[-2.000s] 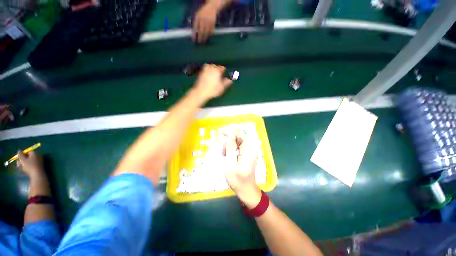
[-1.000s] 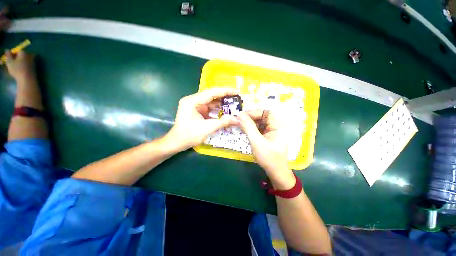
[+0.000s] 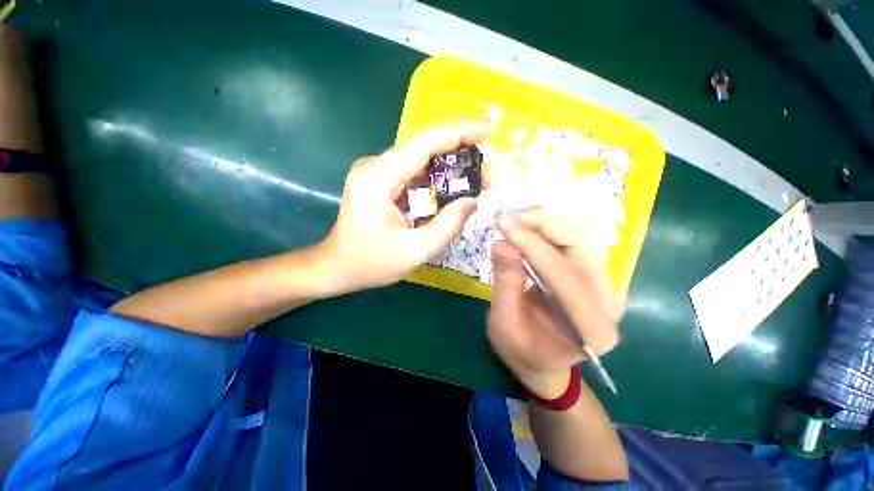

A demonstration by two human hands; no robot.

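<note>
My left hand [image 3: 383, 216] holds a small black electronic unit [image 3: 458, 175] between thumb and fingers over the left part of the yellow tray [image 3: 644, 206]. The unit shows silver, white and yellow details. My right hand [image 3: 556, 297] holds thin metal tweezers [image 3: 596, 366], with their back end pointing down and right past the palm. Their tips are hard to make out near the fingertips, over the tray. Small white pieces [image 3: 585, 182] lie loose in the tray, washed out by glare. A dark red band [image 3: 559, 391] is on my right wrist.
A white sheet with rows of small marks [image 3: 752, 288] lies right of the tray. Stacked translucent trays [image 3: 853, 355] and a green and silver spool [image 3: 807, 427] are at far right. Another unit [image 3: 721, 86] lies beyond the whitish strip [image 3: 537, 72]. A neighbour's arm [image 3: 19, 115] is at far left.
My left hand first reached onto the belt, then came back over the tray with the unit. My right hand has moved off the unit and now shows the tweezers. The view has shifted.
</note>
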